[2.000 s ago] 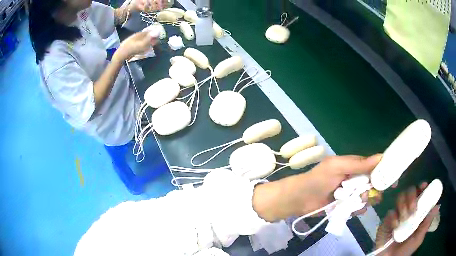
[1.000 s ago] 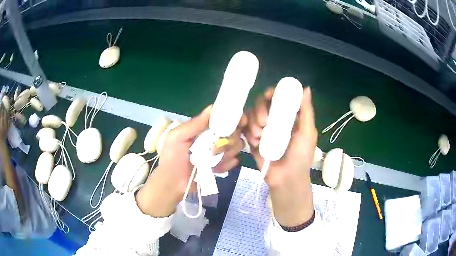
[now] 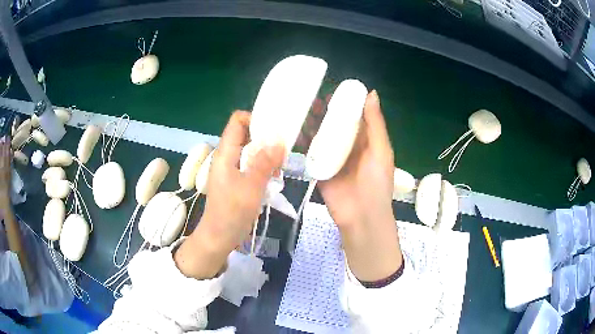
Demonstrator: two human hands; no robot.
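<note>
My left hand [image 3: 225,189] holds a cream corded unit [image 3: 287,101] upright and tilted, its face partly turned to me; its cord hangs below. Some white cloth [image 3: 277,196] shows under that hand's fingers. My right hand [image 3: 365,176] holds a second cream unit [image 3: 338,129], seen edge-on and slanted, with its cord hanging down from the lower end. The two units are close side by side above the bench. The fingers behind both units are mostly hidden.
A printed form [image 3: 313,274] lies below my hands. Several corded units [image 3: 108,185] lie at left; two [image 3: 428,199] stand at right. A pen [image 3: 490,246], a white stack [image 3: 526,271] and clear boxes [image 3: 564,287] are farther right. The green conveyor [image 3: 215,78] carries units. Another person's arm [image 3: 13,228] shows at left.
The view has swung from the left side to the bench in front. Since one second ago, the left unit has turned to show more of its face, and the right unit has moved slightly left and up.
</note>
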